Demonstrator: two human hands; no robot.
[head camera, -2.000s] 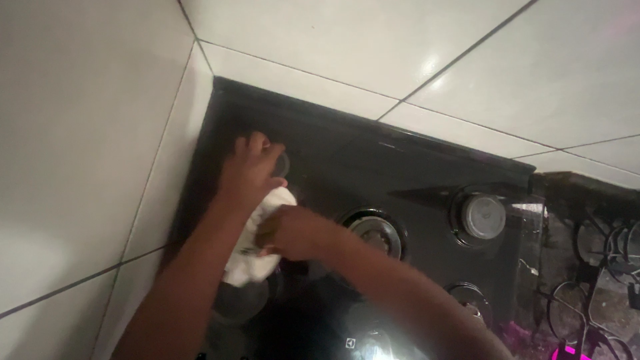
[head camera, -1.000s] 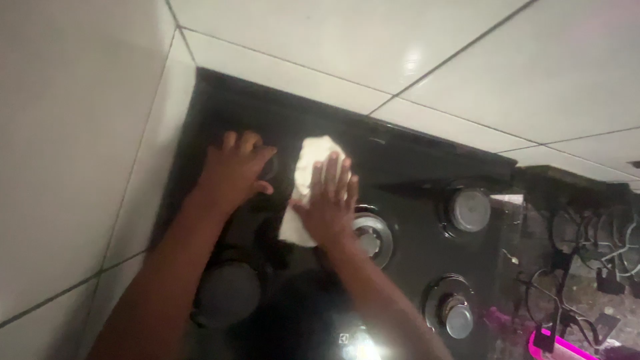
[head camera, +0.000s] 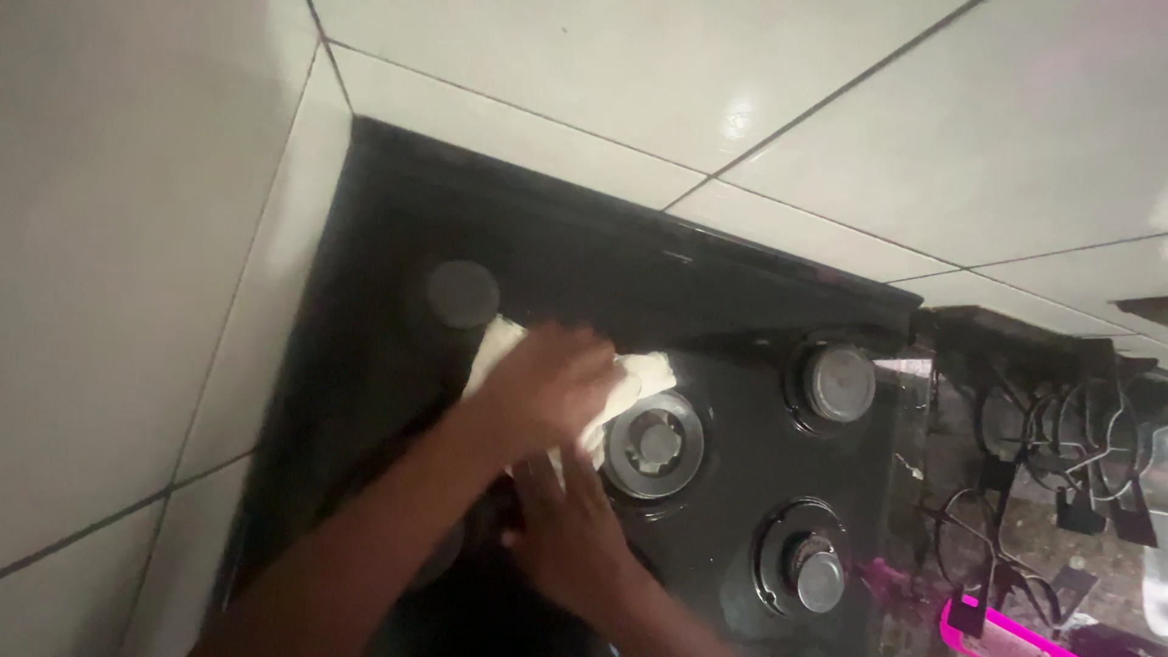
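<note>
A white cloth (head camera: 630, 388) lies bunched on the black gas cooktop (head camera: 584, 265), just left of the central ring burner (head camera: 655, 444). On top of the cloth is my left hand (head camera: 557, 379), its fingers bent and blurred; whether it grips the fabric is unclear. My right hand (head camera: 570, 525) touches the cloth's lower edge with its fingers, below my left hand. A round burner cap (head camera: 464, 294) stands up and to the left of the cloth.
Two more burners, one upper right (head camera: 841, 383) and one lower right (head camera: 818, 579), sit on the cooktop. Tiled walls (head camera: 547, 73) border it behind and at left. Black metal pan supports (head camera: 1077, 456) and a bright pink-rimmed item (head camera: 1004, 630) lie on the counter at right.
My left hand has moved right from the upper-left burner onto the cloth. My right hand has shifted down to the cloth's lower edge, and the cloth is now more bunched.
</note>
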